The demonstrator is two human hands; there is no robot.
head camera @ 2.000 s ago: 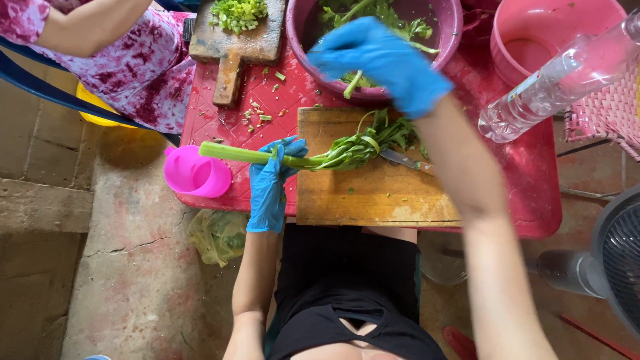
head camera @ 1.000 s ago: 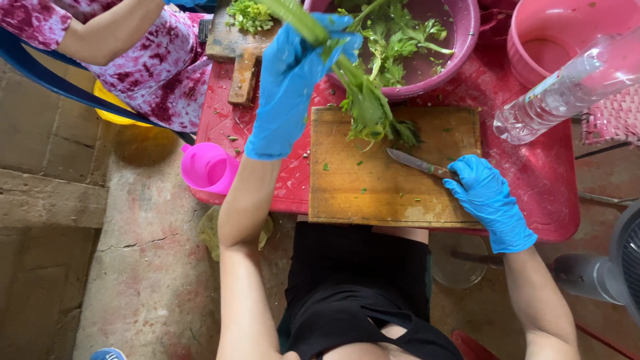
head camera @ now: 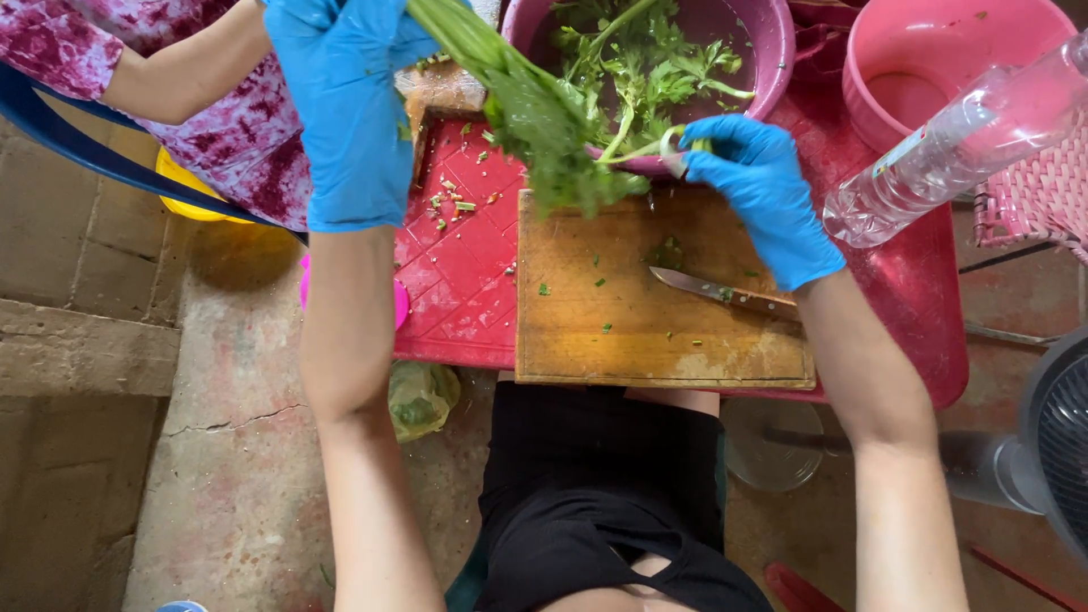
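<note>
My left hand (head camera: 348, 110), in a blue glove, grips a bunch of celery (head camera: 527, 102) whose leaves hang down, blurred, over the far edge of the wooden cutting board (head camera: 612, 340). My right hand (head camera: 748, 178), also gloved in blue, pinches a pale celery piece (head camera: 676, 144) at the near rim of the purple basin (head camera: 780, 59). Wet leafy celery stalks (head camera: 654, 76) lie in that basin. A knife (head camera: 714, 291) rests on the board, its blade pointing left and its handle end hidden under my right wrist. Small green bits are scattered on the board.
A second board (head camera: 446, 89) lies beyond my left hand, beside a seated person in a tie-dyed garment (head camera: 246, 110). A clear plastic bottle (head camera: 935, 161) and a pink bucket (head camera: 858, 93) are at right. A bright pink cup (head camera: 401, 304) sits partly behind my left forearm.
My right hand has let go of the knife, which stays on the board, and has moved up to the basin. My left hand still holds the celery bunch.
</note>
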